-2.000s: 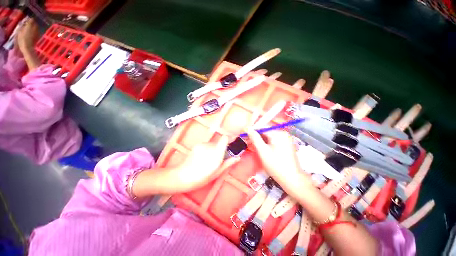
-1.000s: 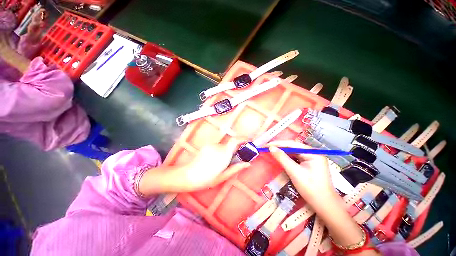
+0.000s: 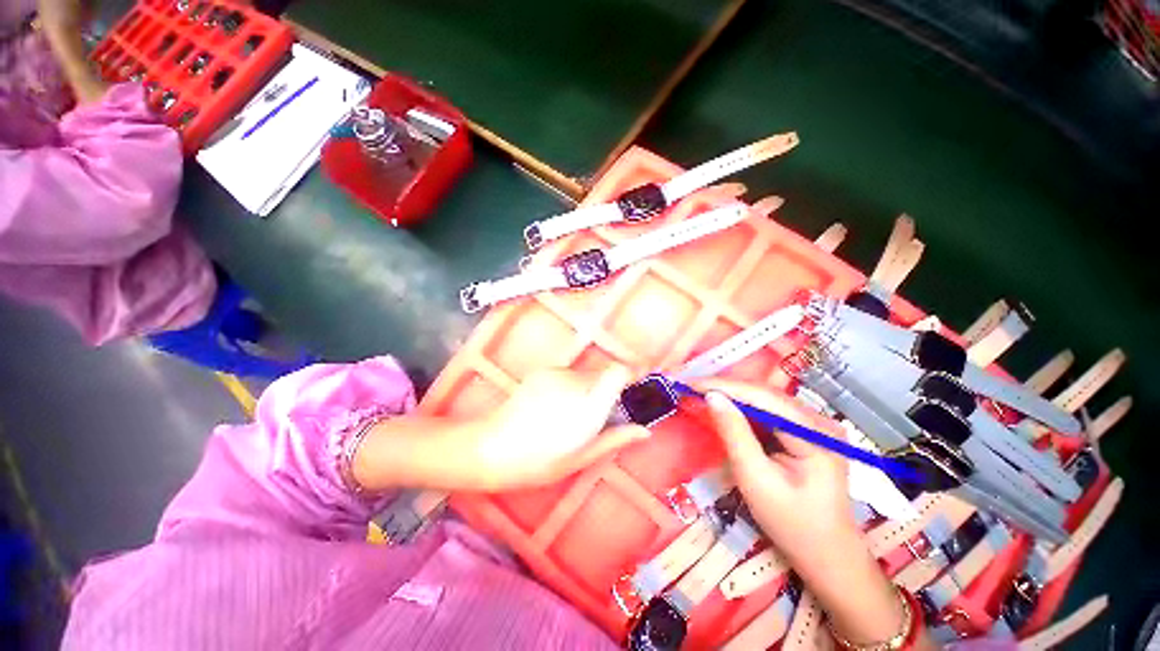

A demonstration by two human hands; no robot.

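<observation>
My left hand holds a wristwatch by its dark square head over the red-orange compartment tray. A pale strap runs from the head up to the right. My right hand holds a blue stick tool like a pencil, its tip at the edge of the watch head. A white cloth shows beside my right hand, partly hidden; I cannot tell if the hand holds it. Two white-strapped watches lie across the tray's upper left.
Grey-strapped watches overlap at the tray's right, with tan-strapped ones around them. A red box with a clear bottle and a white sheet stand at upper left. A person in a pink sleeve sits at far left beside a red tray.
The blue tool has tilted, its far end now pointing down to the right. The watch stays in my left hand. The whole view has shifted, and the tray sits slightly further right.
</observation>
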